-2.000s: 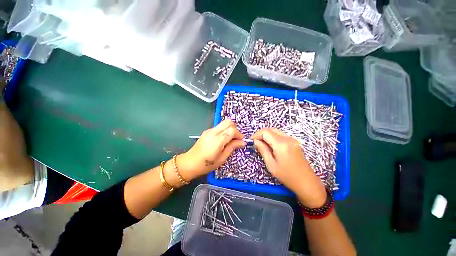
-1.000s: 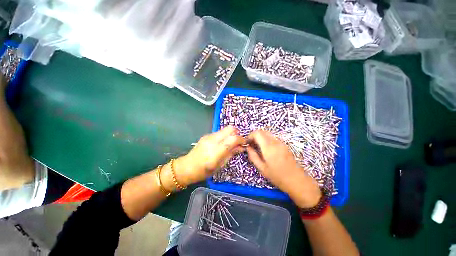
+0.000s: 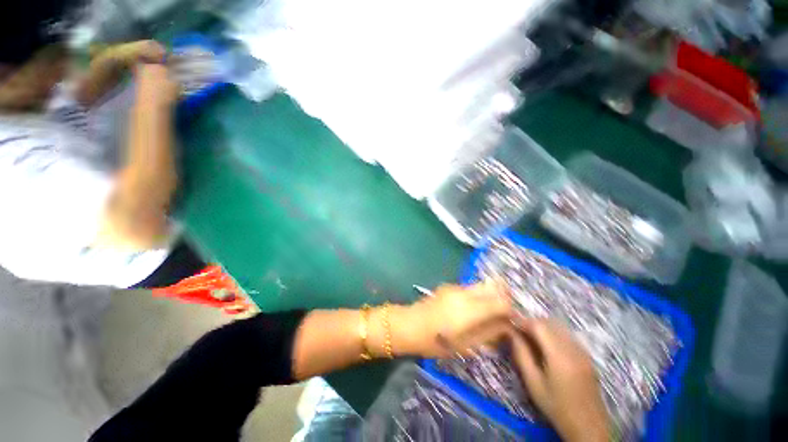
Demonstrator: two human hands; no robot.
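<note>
The blue parts tray (image 3: 685, 345) is full of small silvery metal sleeves and, towards its right, thin metal pins (image 3: 635, 367). My left hand (image 3: 462, 321) and my right hand (image 3: 557, 371) meet over the left part of the tray, fingertips together. A slender metal rod (image 3: 421, 290) sticks out to the left from my left hand, which grips it. What my right fingertips hold is hidden and blurred. The near clear plastic box (image 3: 393, 401) with rods in it shows partly below my left wrist.
A clear box with few parts (image 3: 458, 211) and a clear parts box (image 3: 605, 173) stand behind the tray. White stacked boxes (image 3: 389, 86) are at the top. A clear lid (image 3: 750, 337) lies right, a red bin (image 3: 713, 82) far back. Another person's arm (image 3: 147, 164) is left.
The view has swung left and blurred, so the tray and both hands appear further right and lower. The other person and the red bin have come into view. My hands remain together over the tray.
</note>
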